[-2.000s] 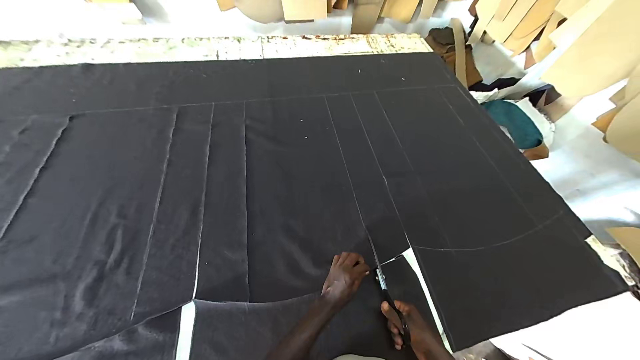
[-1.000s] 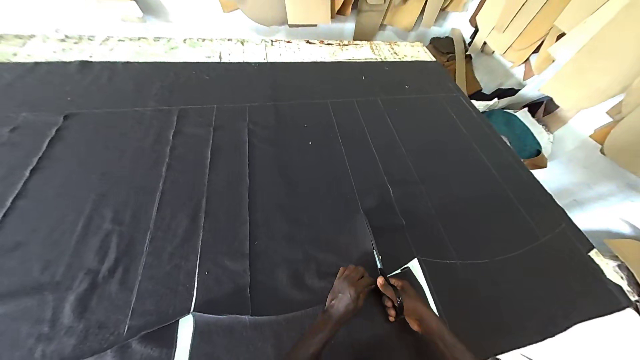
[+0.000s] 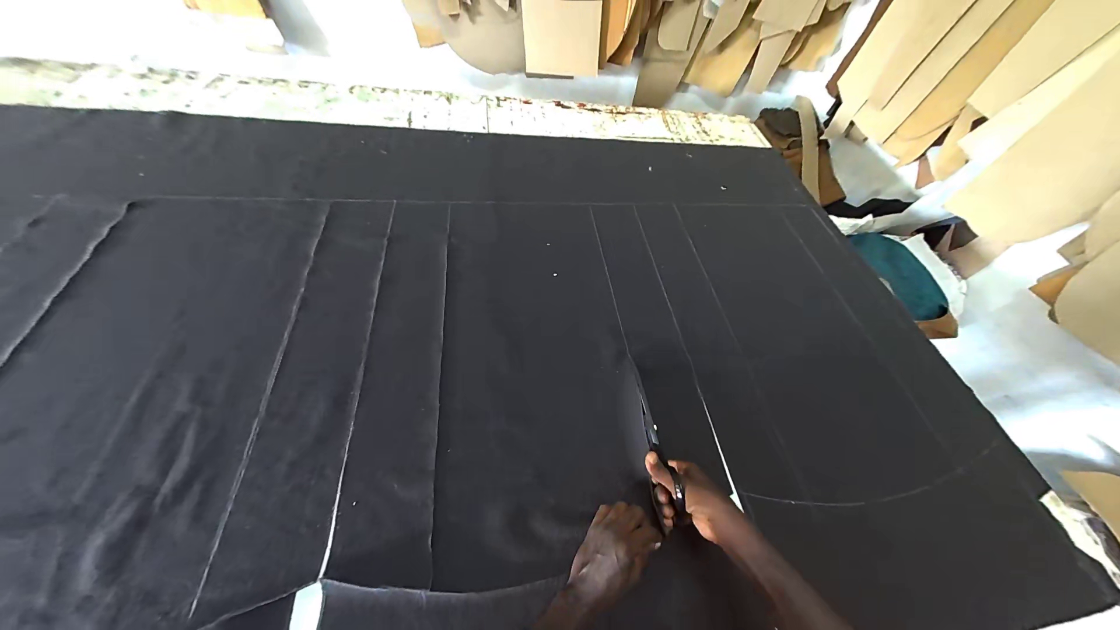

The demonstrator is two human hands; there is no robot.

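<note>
Dark fabric point(image 3: 542, 332) lies spread over a table, marked with several pale chalk lines. My right hand point(image 3: 687, 494) grips the black handles of a pair of scissors point(image 3: 652, 433), whose blades point away from me and lie in a cut along one chalk line. Just left of the handles, my left hand point(image 3: 617, 538) rests palm down on the fabric, its fingers bent; whether it pinches the cloth cannot be told. The lower blade is hidden by the cloth. A narrow white gap runs along another line to the right of the scissors.
The table's pale, stained far edge point(image 3: 560, 118) shows beyond the fabric. Brown card pattern pieces point(image 3: 564, 39) hang past it, and more point(image 3: 1041, 131) hang at the upper right. Beside the table's right edge lies a heap with teal cloth point(image 3: 897, 276) and scraps.
The scissors have moved away from me along the chalk line, and the cut there has lengthened. My left hand has stayed close beside them. The white gap near my right hand looks narrower.
</note>
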